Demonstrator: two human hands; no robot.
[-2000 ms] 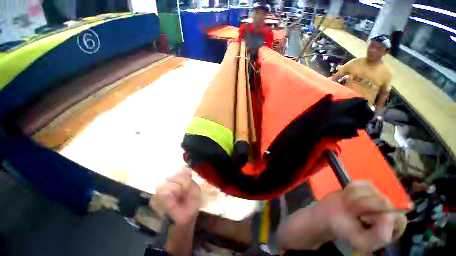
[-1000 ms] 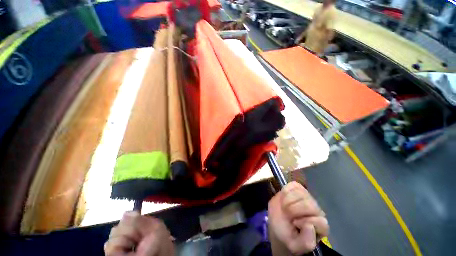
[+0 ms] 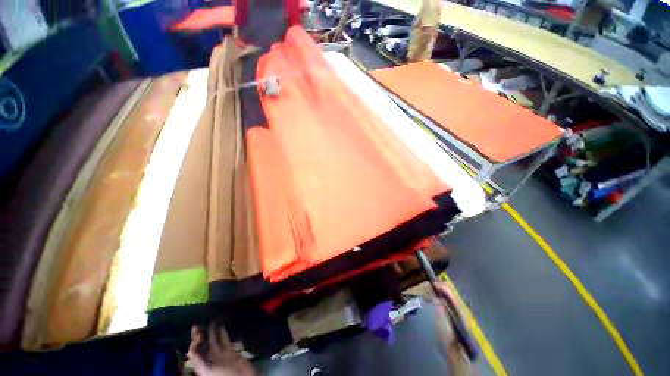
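Observation:
The orange fabric stack point(image 3: 345, 176) lies on the white-topped table point(image 3: 158, 198), its black underside showing at the near edge. The brown fabric bundle point(image 3: 195, 183) with a lime-green end lies along its left side. A pale tie cord point(image 3: 239, 86) crosses them near the far end. A dark carrying rod point(image 3: 430, 268) sticks out at the near right. My right hand point(image 3: 449, 323) is blurred, at the rod, with its fingers around it. My left hand point(image 3: 213, 354) is low, below the near edge, blurred and partly cut off; its hold cannot be told.
An orange-topped trolley point(image 3: 470, 110) stands to the right, past a yellow floor line. A long table point(image 3: 529, 44) with goods stored below is beyond it. A person in red point(image 3: 294, 11) is at the far end; another in tan point(image 3: 424, 33) is farther right. Other fabric strips point(image 3: 88, 205) lie left.
The orange and brown cloth has come down from hanging between the raised rods and spread flat on the table. My hands have moved lower, and the rod at the right tilts down.

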